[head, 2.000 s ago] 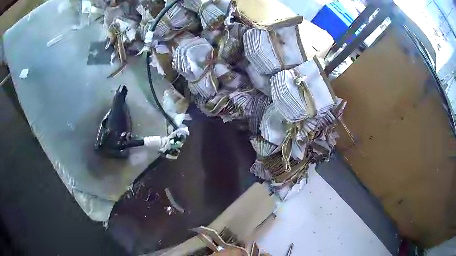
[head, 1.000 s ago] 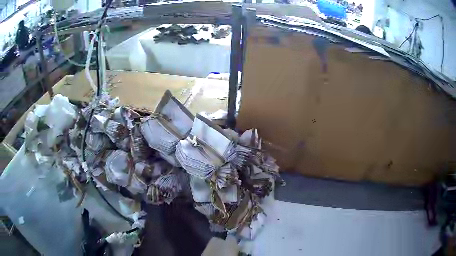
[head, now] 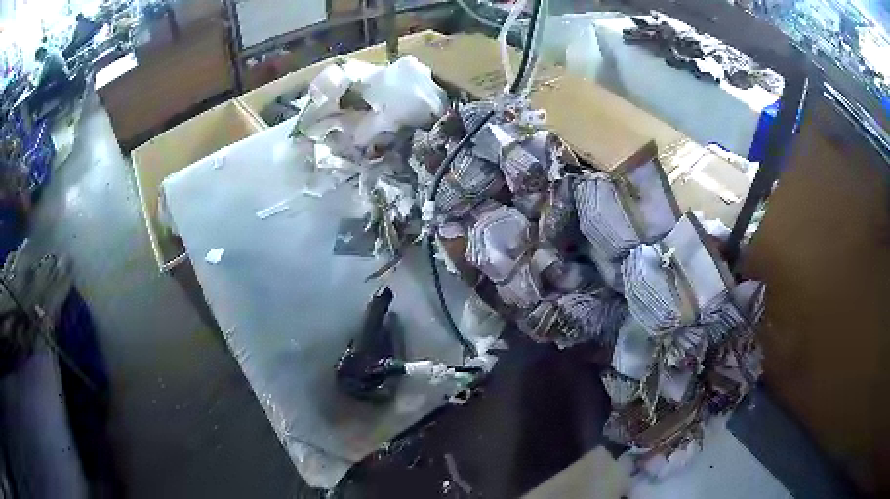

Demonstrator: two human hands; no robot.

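Neither of my hands is in the picture. A heap of tied bundles of grey-white and brown pieces lies right of the middle, with thin brown tie strips around several of them. A black iron stands on the pale worktable left of the heap. Its handle end joins a white-wrapped part. A black hose runs from there up past the heap. Crumpled whitish cloth or paper lies at the table's far end.
Cardboard boxes stand beyond the table at the left and behind the heap. A dark post and a large brown board rise at the right. A white surface edge shows at the bottom right. Grey floor runs along the left.
The view has swung right and then back left and down. The iron, pale table and left floor now show more fully. The bundles appear unmoved. No hand has come into view.
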